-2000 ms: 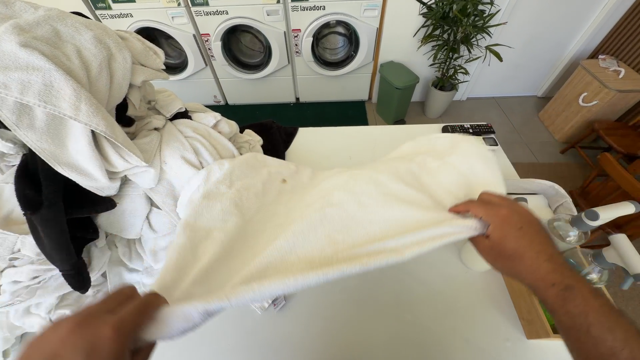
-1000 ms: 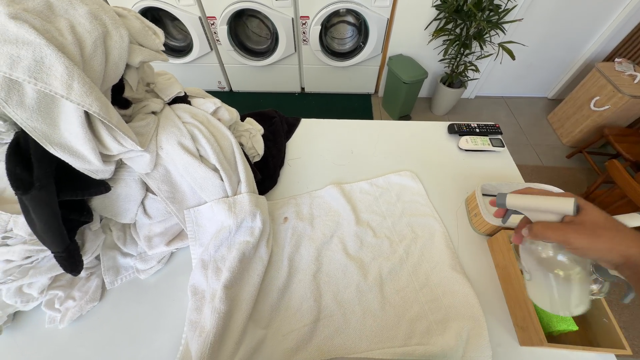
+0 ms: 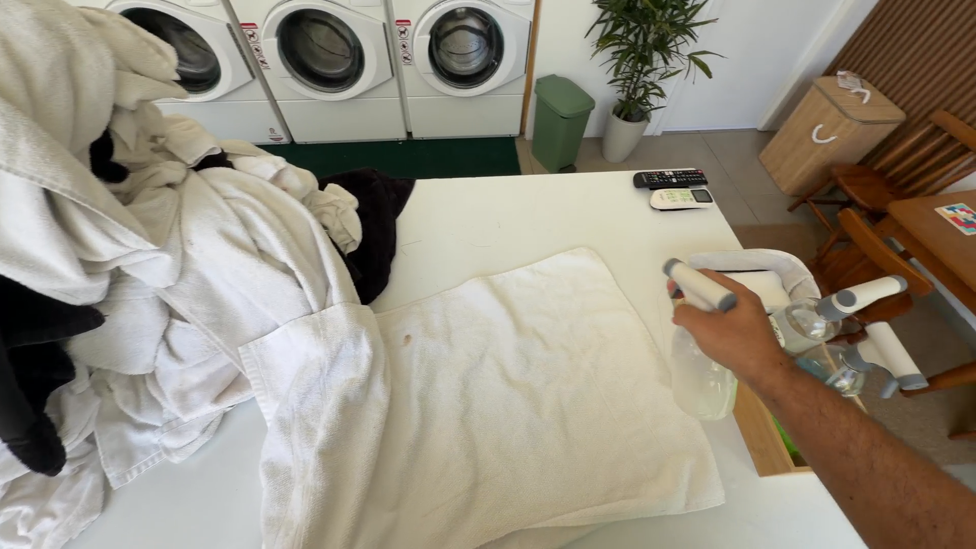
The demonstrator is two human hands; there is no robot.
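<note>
My right hand point(image 3: 728, 335) grips a clear spray bottle point(image 3: 701, 377) by its neck, under the white and grey trigger head, at the right edge of a white towel. Cloudy, pale liquid shows inside the bottle. The white towel point(image 3: 518, 381) lies spread on the white table point(image 3: 488, 217), with a small brown stain point(image 3: 407, 340) near its upper left; its left part is folded or bunched beside the laundry pile. My left hand is out of view.
A heap of white towels point(image 3: 221, 252) with black cloths point(image 3: 374, 221) covers the left side. Two remote controls point(image 3: 671, 180) lie at the far right corner. Further spray bottles point(image 3: 812, 324) stand at a wooden box point(image 3: 762, 438) on the right. Washing machines point(image 3: 320, 53) stand beyond the table.
The towel, held up by both hands two seconds ago, now lies on the table. My right hand has brought the spray bottle left from above the wooden box to the towel's edge.
</note>
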